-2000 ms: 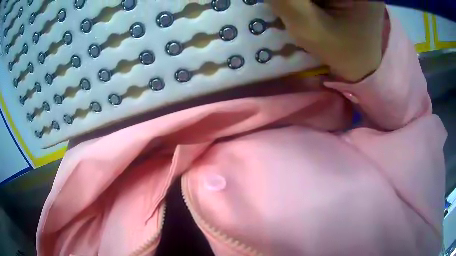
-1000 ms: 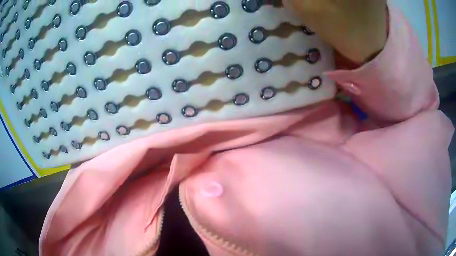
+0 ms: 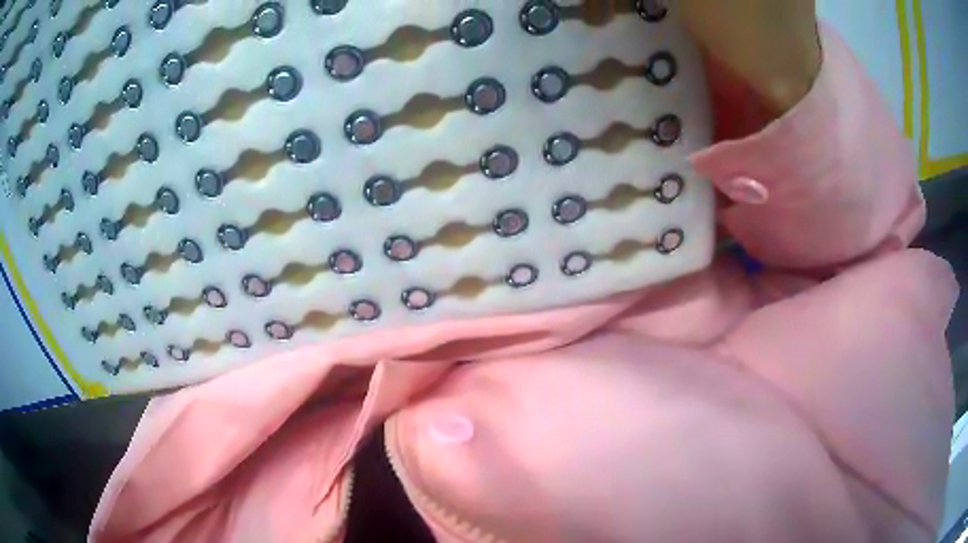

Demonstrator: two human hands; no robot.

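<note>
An off-white tray (image 3: 318, 110) fills the upper left and middle, its near edge against the pink jacket. Its tan dumbbell-shaped pockets (image 3: 420, 110) run in slanted rows. Round metal parts (image 3: 485, 95) with dark rims sit at the pocket ends; those nearest the jacket have pinkish centres. My right hand (image 3: 759, 53) is at the top right, beside the tray's right edge. Only its wrist end shows; the fingers are cut off by the top of the picture, so its grip is hidden. My left hand is out of the picture.
The pink jacket (image 3: 637, 424) fills the lower middle and right. Yellow tape (image 3: 911, 85) marks the white tabletop at the right, and yellow and blue tape (image 3: 42, 318) runs along the left. Dark areas lie beyond the table edge on both sides.
The tray sits lower in the picture, and more of its near rows and its right edge show. My right hand has shifted right and up, further out of the frame.
</note>
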